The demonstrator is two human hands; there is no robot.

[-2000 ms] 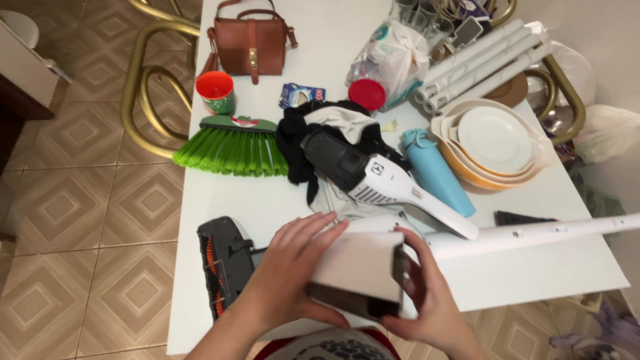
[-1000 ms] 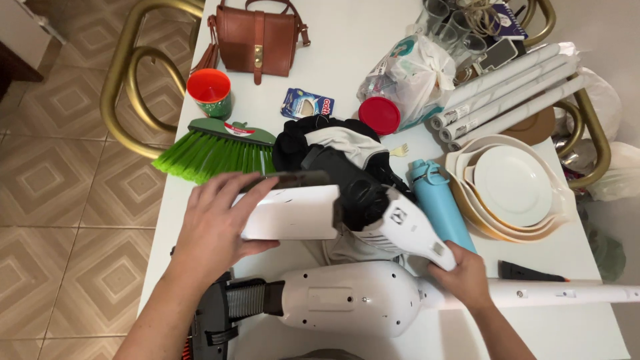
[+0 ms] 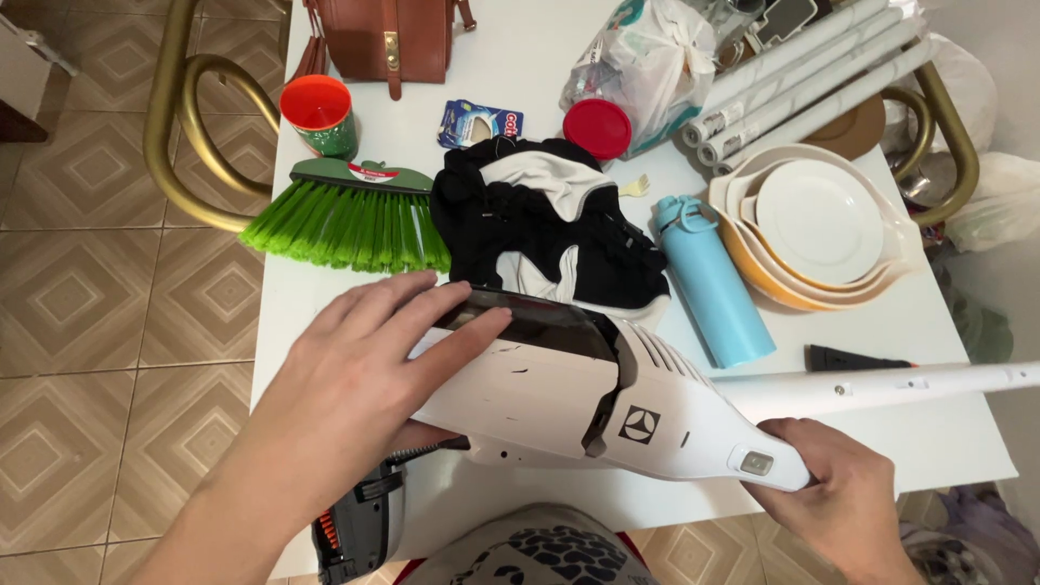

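A white Electrolux handheld vacuum unit [image 3: 650, 406] is held level in front of me, its dark, see-through dust container [image 3: 540, 321] joined to the body. My left hand [image 3: 366, 378] lies over the container end, fingers spread on the top and the thumb side partly hidden beneath. Around the handle end, beside the grey button, my right hand [image 3: 837, 487] is closed. Behind and partly under the unit lies the white stick body [image 3: 861, 390] of the vacuum, with its black floor head [image 3: 361, 520] at lower left. Black and white cloth [image 3: 544, 219] touches the view of the unit's far edge.
On the white table [image 3: 325, 313] are a green broom head [image 3: 357, 215], a red and green cup [image 3: 321, 114], a brown handbag [image 3: 386, 36], a blue bottle [image 3: 715, 280], nested bowls [image 3: 902, 219], a plastic bag [image 3: 654, 65], several rolls [image 3: 812, 97] and a black nozzle [image 3: 853, 358].
The handheld unit, on the cloth two seconds ago, is now in my hands. The white and dark container part that my left hand held apart from it now sits at its front.
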